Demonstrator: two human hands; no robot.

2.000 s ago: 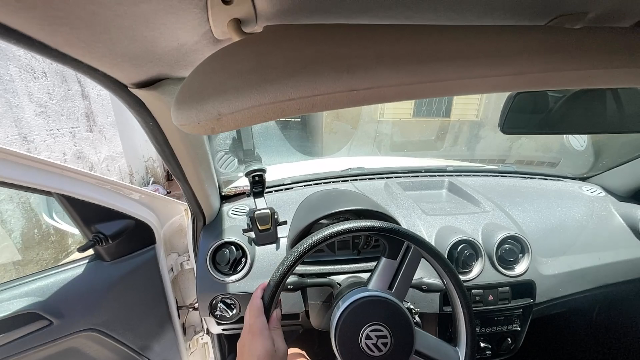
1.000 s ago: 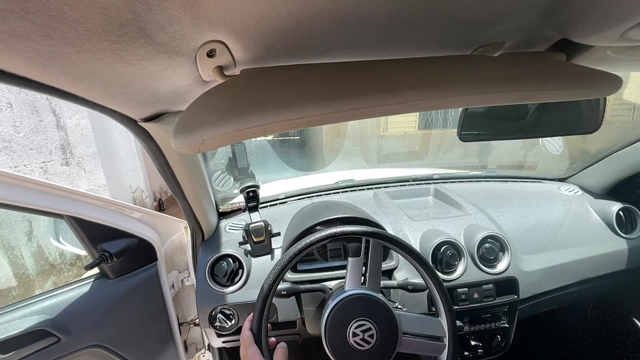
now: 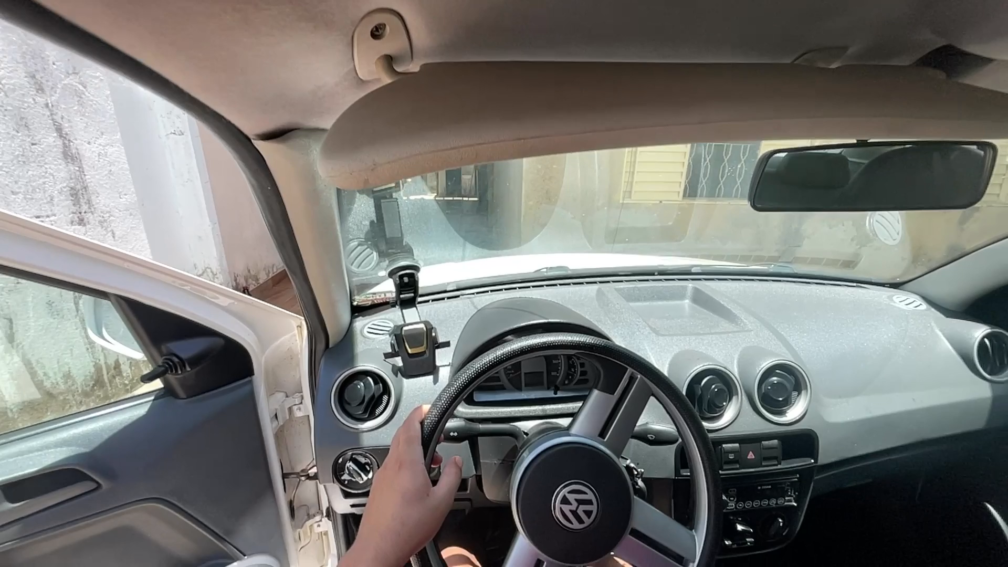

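Note:
My left hand (image 3: pixel 408 490) grips the left side of the black textured rim of a Volkswagen steering wheel (image 3: pixel 573 504), its thumb on the inner side. The wheel is turned, so its silver spokes and the badge on the hub sit tilted. Behind the rim are the instrument cluster (image 3: pixel 535 376) and a stalk on each side of the column. A black phone holder (image 3: pixel 415 346) with nothing in it stands on the dashboard, left of the cluster. My right hand is out of view.
The driver's door (image 3: pixel 142 465) stands open on the left, with a rough white wall beyond. A lowered sun visor (image 3: pixel 630 98) spans the top of the windscreen, and the rear-view mirror (image 3: pixel 872 176) hangs at the right. Round air vents (image 3: pixel 713 396) and a car radio (image 3: pixel 761 494) are right of the wheel.
The steering wheel's spokes and badge have rotated between frames. My left hand remains on the left part of the rim and shows more now than one second ago. The view has shifted.

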